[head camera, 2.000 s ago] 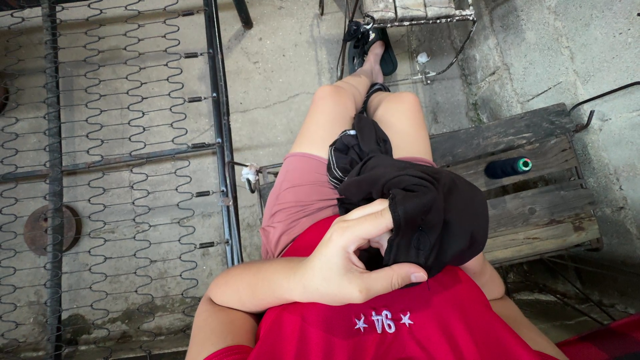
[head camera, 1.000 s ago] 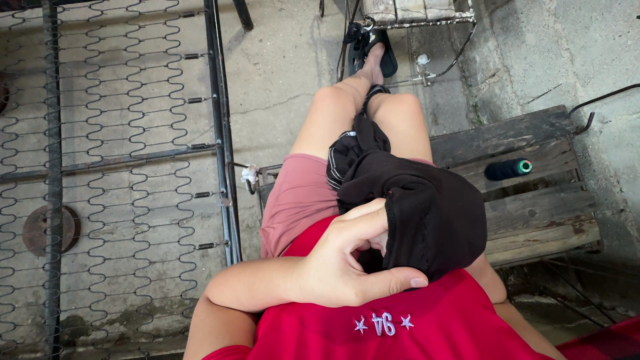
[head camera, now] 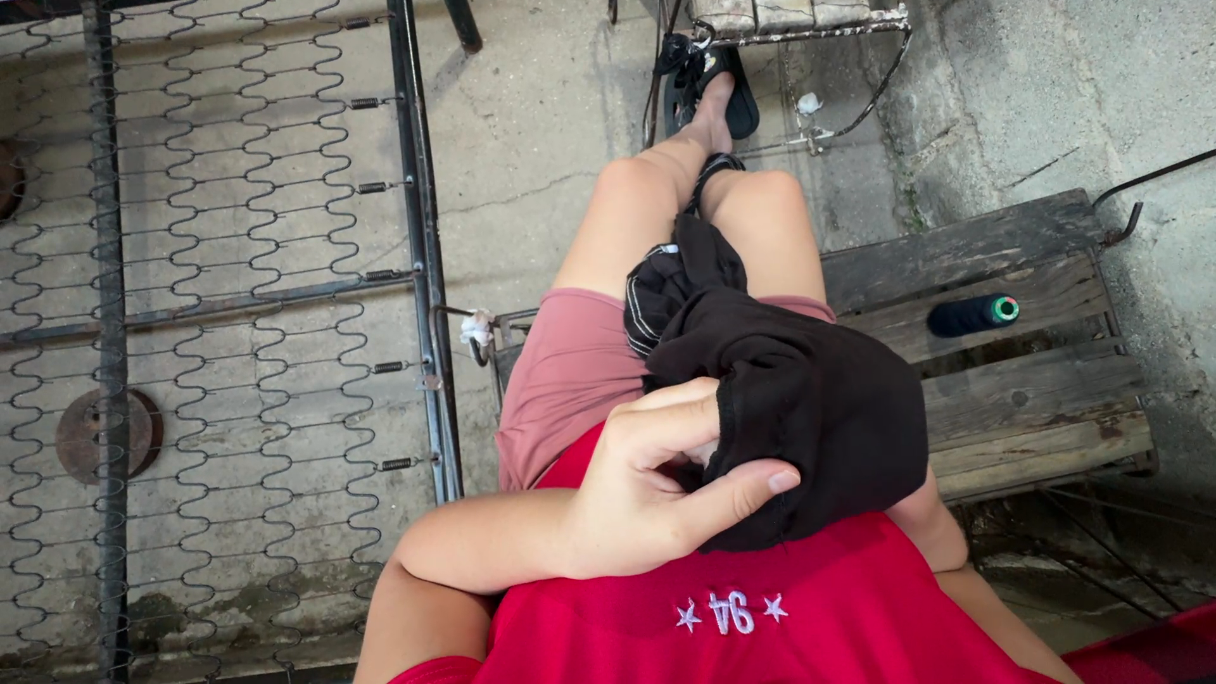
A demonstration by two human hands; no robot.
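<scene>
Black fabric [head camera: 826, 418] lies bunched over my lap, one end trailing down between my thighs with white-striped edging [head camera: 649, 299] on it. My left hand [head camera: 665, 475] grips the open edge of this fabric, thumb on the outside and fingers tucked at the opening. The right forearm [head camera: 931, 522] runs into the far side of the bundle; my right hand is hidden under the cloth, so its hold is not visible. A spool of dark blue thread [head camera: 971, 315] with a green end lies on its side on the bench at the right.
I sit on a weathered wooden slat bench [head camera: 1026, 389]. A metal frame with wire springs [head camera: 418, 247] stands at the left, above a rusty disc [head camera: 109, 435] on the concrete floor. A rough wall [head camera: 1102, 104] rises at the right, and a small metal-framed stand [head camera: 807, 33] is beyond my feet.
The fabric's open edge and the folds beside my left hand have shifted slightly. Both arms stay in nearly the same place, and the spool has not moved.
</scene>
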